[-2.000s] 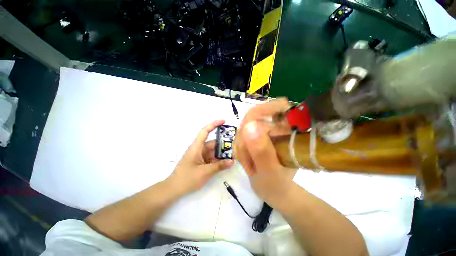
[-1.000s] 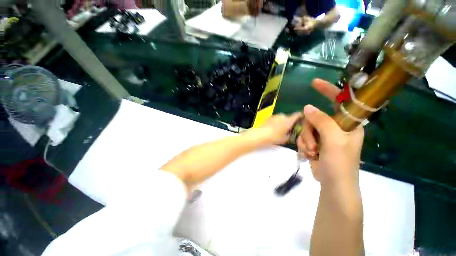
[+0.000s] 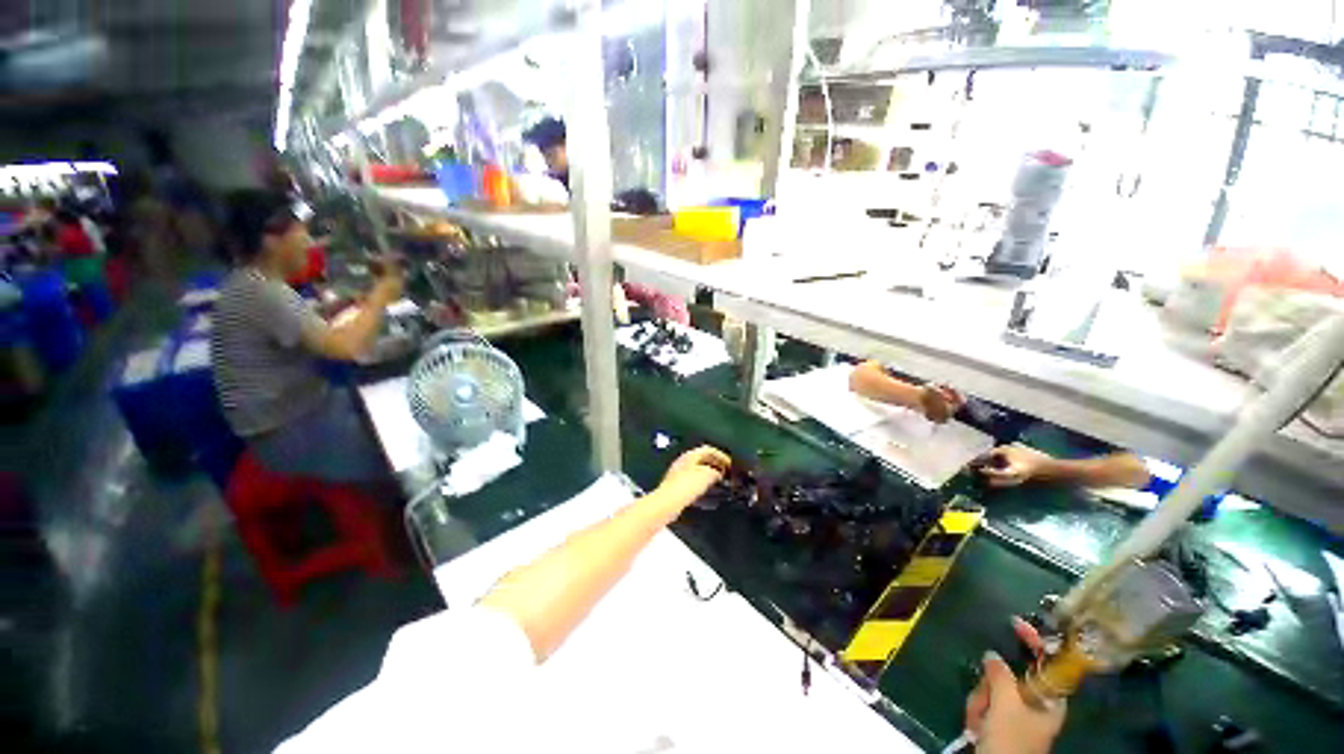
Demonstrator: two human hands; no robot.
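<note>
My left hand reaches forward to the left end of a dark heap of units on the green surface. Its fingers are curled down, and the frame is too coarse to tell whether they hold a unit. My right hand, at the lower right, is shut around the amber glue dispensing gun, which points up and away. A cable plug on a thin black cord lies at the far edge of the white paper. Another short piece of black cord lies on the paper.
A yellow-black striped divider borders the heap on the right. A metal post and a desk fan stand left. A seated person is beyond the fan. Another person's hands are across the line under a long shelf.
The view has lifted and swung left. My left hand has left the gun's tip and stretched to the heap. My right hand keeps the gun, now at the lower right.
</note>
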